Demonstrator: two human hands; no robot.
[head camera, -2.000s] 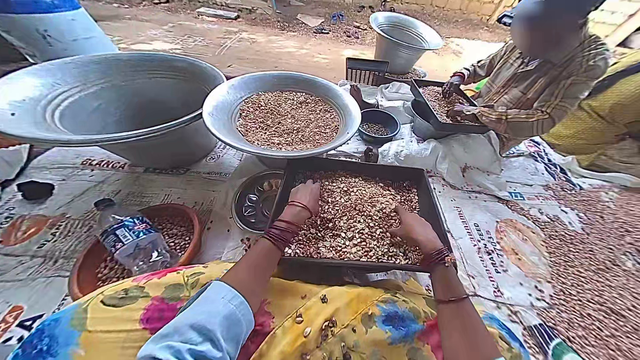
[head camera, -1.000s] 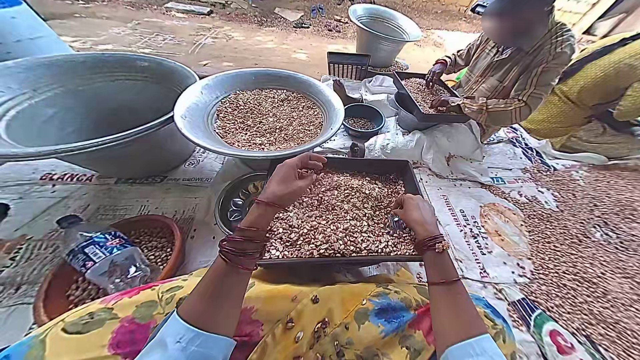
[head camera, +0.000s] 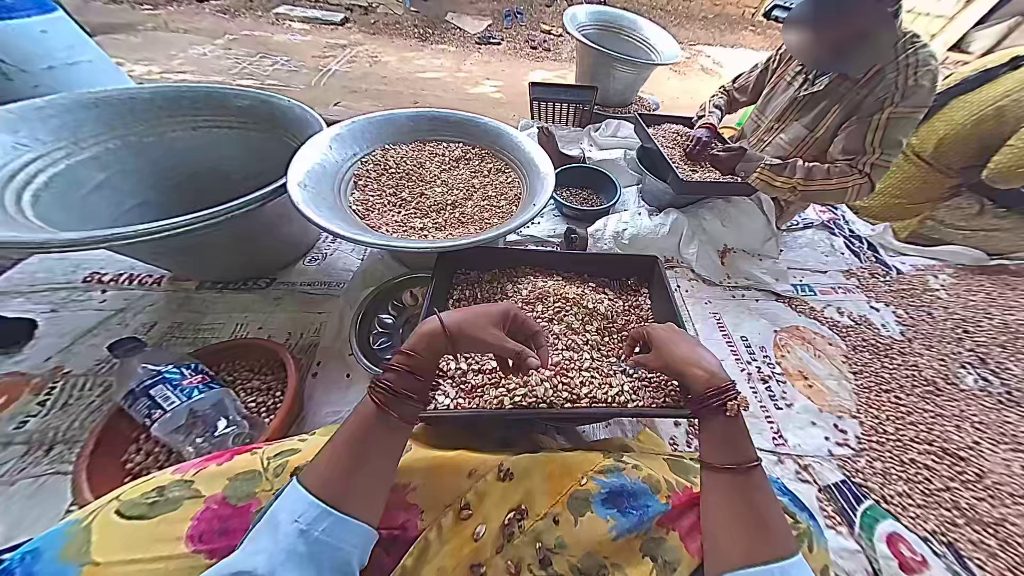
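A black rectangular tray full of shelled nuts or seeds stands at my lap. My left hand is over the tray's left half, fingers bent down at the pieces; whether it pinches one I cannot tell. My right hand is at the tray's right side, thumb and fingertips close together low over the pieces, their hold unclear. Behind the tray is a wide metal basin heaped with similar pieces. A round metal plate lies at the tray's left side, partly under its edge.
A large metal basin stands far left. An orange-brown bowl of nuts has a plastic bottle lying over it. A small dark bowl is behind the tray. Another person works at a black tray. Loose nuts cover the right side.
My left hand has come down from the tray's far left edge to the nearer pieces. My right hand stays at the tray's right side.
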